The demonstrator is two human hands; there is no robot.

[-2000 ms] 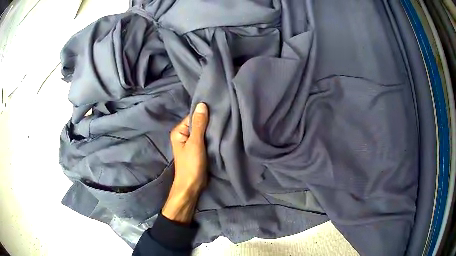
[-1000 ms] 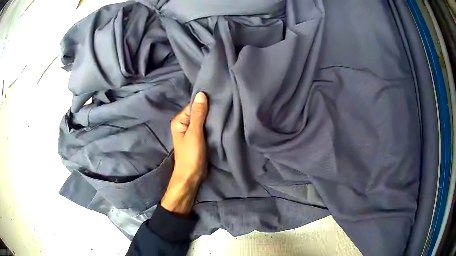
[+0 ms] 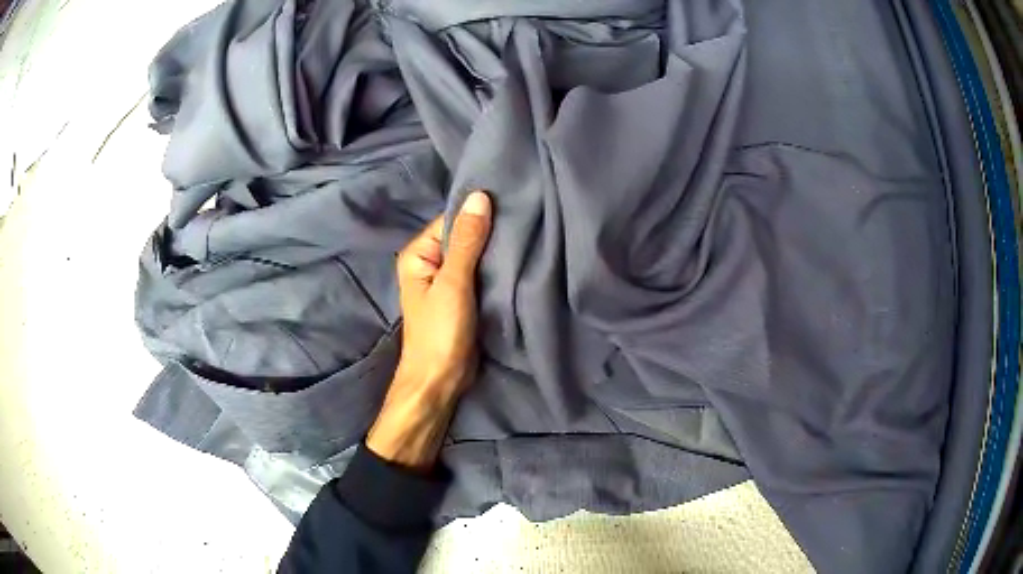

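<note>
My left hand (image 3: 440, 297), bare with a dark cuff, reaches in from the bottom, left of the middle. Its thumb lies on a fold of the grey-blue cloth (image 3: 830, 303), with the fingers curled at the fold's left edge. The cloth is draped in deep folds from the middle to the right. A crumpled grey-blue garment piece (image 3: 269, 308) lies left of my hand, with seams and a dark curved opening. A pale shiny patch (image 3: 294, 480) shows under its lower edge. My right hand is not in view.
The off-white, dark-speckled table (image 3: 73, 336) shows at the left and along the bottom. Thin thread-like scraps lie at its upper left. Blue, white and grey curved bands (image 3: 1002, 370) run down the right rim.
The hand and cloth appear slightly higher and further right in the picture, along with their surroundings. My left hand keeps the same hold, and the folds are much the same.
</note>
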